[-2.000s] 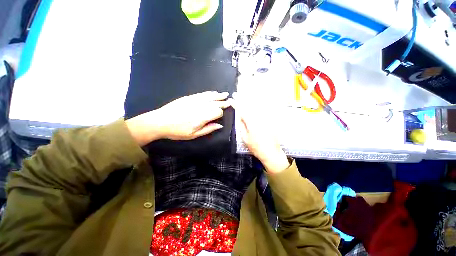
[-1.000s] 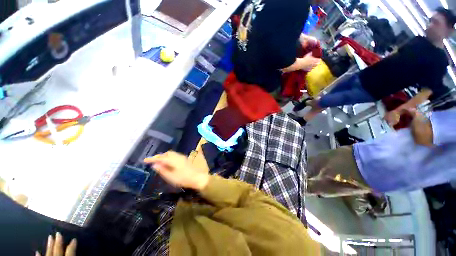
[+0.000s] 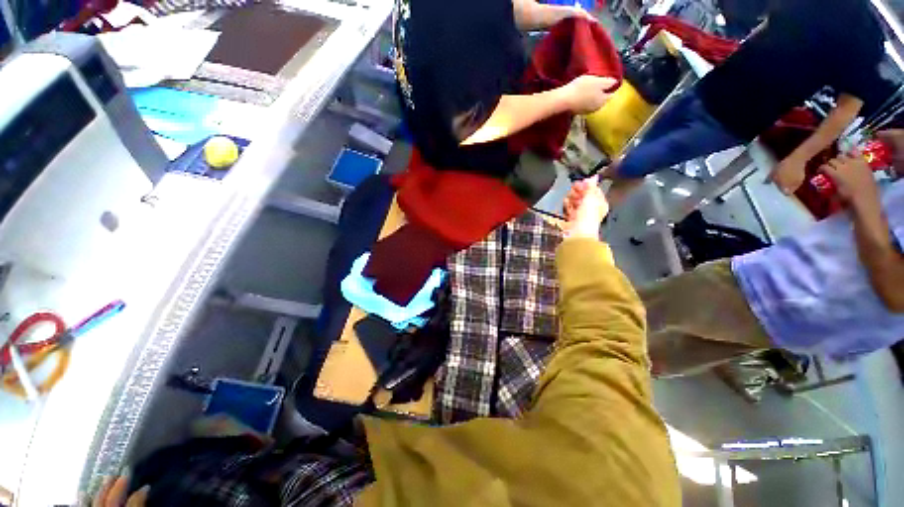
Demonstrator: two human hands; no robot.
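Note:
My right arm reaches out to the right over the side pile. My right hand [image 3: 585,210] is small, with fingers bent; whether it holds anything is unclear. Only fingertips of my left hand [image 3: 121,492] show at the bottom left edge, beside the table's ruler-marked edge. Beneath my right arm lies plaid cloth [image 3: 476,327]. Left of it are a folded maroon cloth piece [image 3: 404,262], a light blue strip [image 3: 363,289] around it and red cloth [image 3: 456,203] above. Scissors [image 3: 38,352] with red and orange handles lie on the table.
The machine table [image 3: 213,243] runs along the left, with a yellow ball-like item [image 3: 220,152] in a tray. Brown board [image 3: 342,371] lies under the pile. A person [image 3: 456,69] holds a dark red garment [image 3: 575,64]. Two more people stand at the right.
The view has swung from the sewing machine to the right side. My right hand has left the table and stretched outward past the pile. My left hand has nearly left the picture.

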